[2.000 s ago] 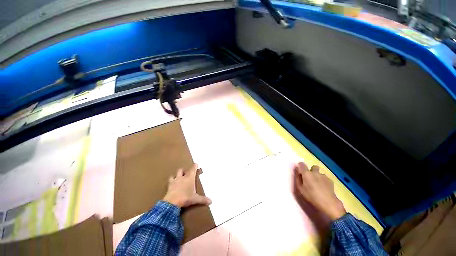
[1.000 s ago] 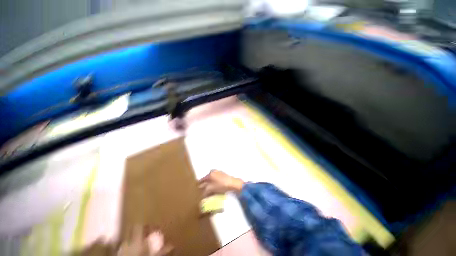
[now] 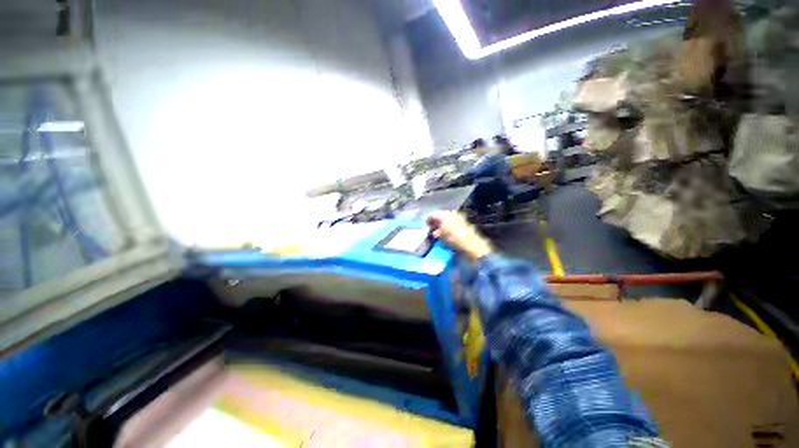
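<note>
My right hand [image 3: 457, 234] is at the right side of the small pale control panel [image 3: 408, 239] on the blue housing, its fingers touching or just over the panel's edge. It seems to hold nothing; the fingers are small and blurred. My left hand is out of the picture. The bed cover sheet [image 3: 171, 404] with yellow tape [image 3: 337, 413] shows at the bottom left. The brown panel under work is not in view.
The gantry beam [image 3: 162, 372] crosses the bed at left, below the raised machine lid [image 3: 118, 166]. A large brown sheet or carton [image 3: 683, 359] stands right of the machine by a red rail [image 3: 639, 279]. People [image 3: 492, 175] and piled bundles [image 3: 666, 149] are behind.
The view has swung up and right, away from the brown panel. My right hand has left the yellowish block on it and reached the control panel. My left hand has gone out of view.
</note>
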